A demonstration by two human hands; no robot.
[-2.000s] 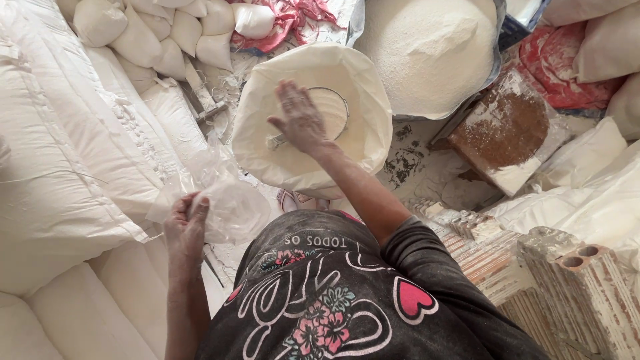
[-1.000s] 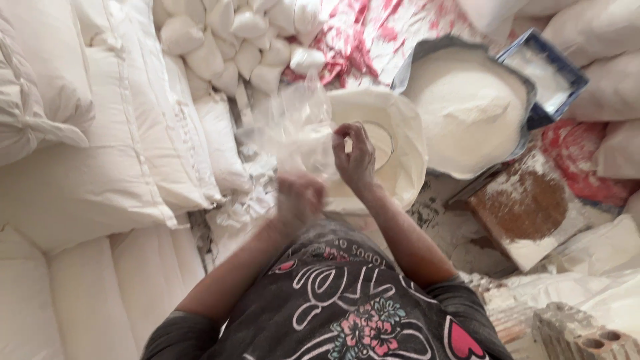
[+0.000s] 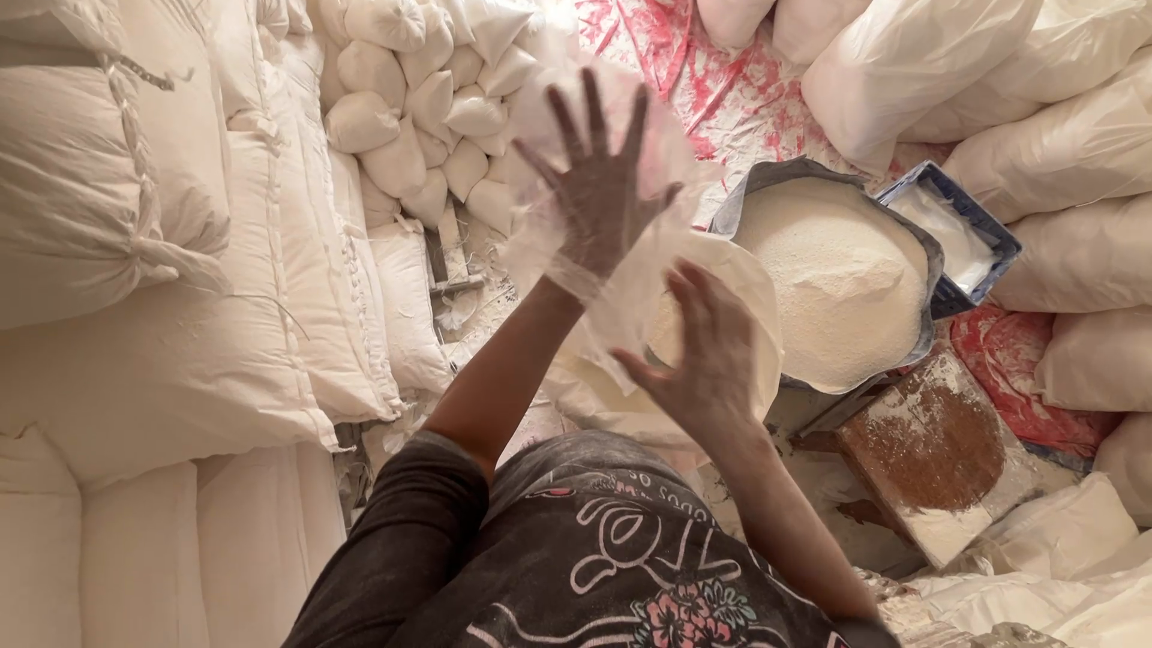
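My left hand is inside a clear plastic bag, its fingers spread wide and seen through the film. The bag reaches down around the wrist. My right hand, blurred, is raised beside the bag's lower edge with fingers apart; I see nothing gripped in it. Below both hands stands a round container lined with pale cloth or plastic, partly hidden by the right hand and the bag. To its right is a large grey-lined tub heaped with whitish powder.
A blue crate with white contents adjoins the tub. A powder-dusted wooden stool stands at lower right. Large full sacks line the left; small filled bags are piled at the top. More sacks lie at right.
My right hand has left the lined container where it lay two seconds ago. My left hand, earlier holding the plastic bag at its side, is now raised inside it with fingers spread.
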